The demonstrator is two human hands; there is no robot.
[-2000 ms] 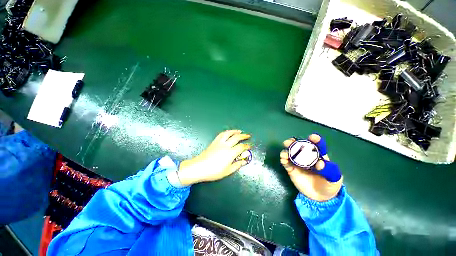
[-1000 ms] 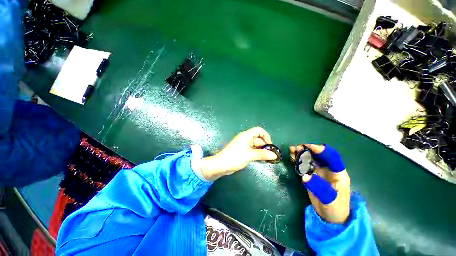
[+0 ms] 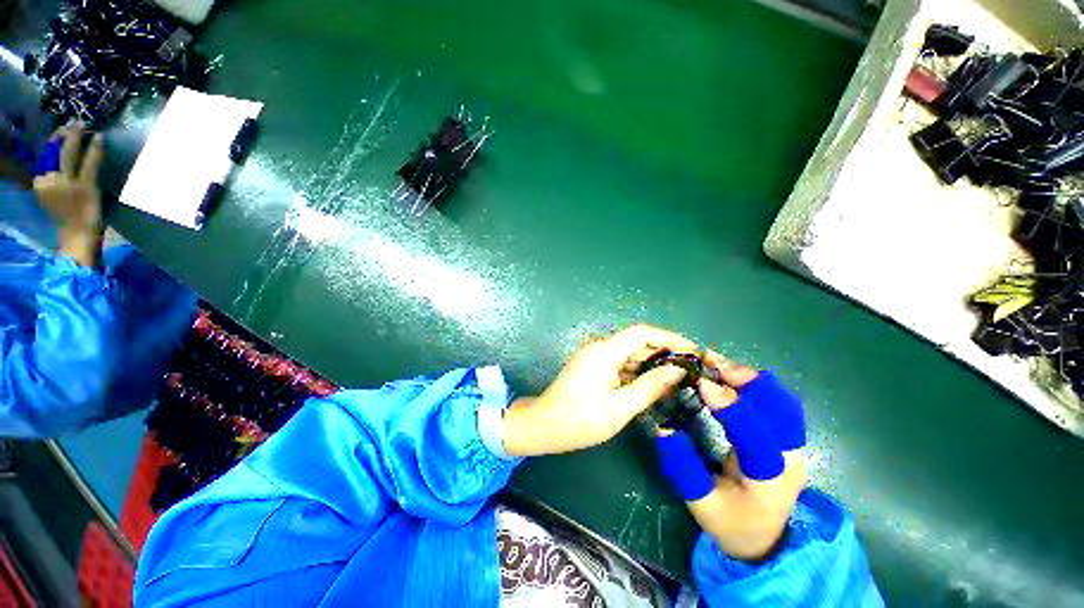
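My left hand (image 3: 594,394) holds a small round dark part (image 3: 673,362) between thumb and fingers, low in the middle of the view. My right hand (image 3: 747,457), with bright blue wraps on several fingers, meets it from the right. Its fingertips are on a second round dark part (image 3: 684,407) right beside or against the first. The fingers hide most of both parts, so I cannot tell whether they are joined.
A clamped black assembly (image 3: 441,160) lies on the green bench (image 3: 571,178). A foam box (image 3: 820,178) of black binder clips (image 3: 1022,143) stands right. A white paper (image 3: 188,157), loose clips (image 3: 109,59), another person's hand (image 3: 74,196) and a red tray (image 3: 137,475) are left.
My hands have come together, bringing the two round parts from apart to touching or nearly so. My right hand has turned. The other person's hand has appeared at the left.
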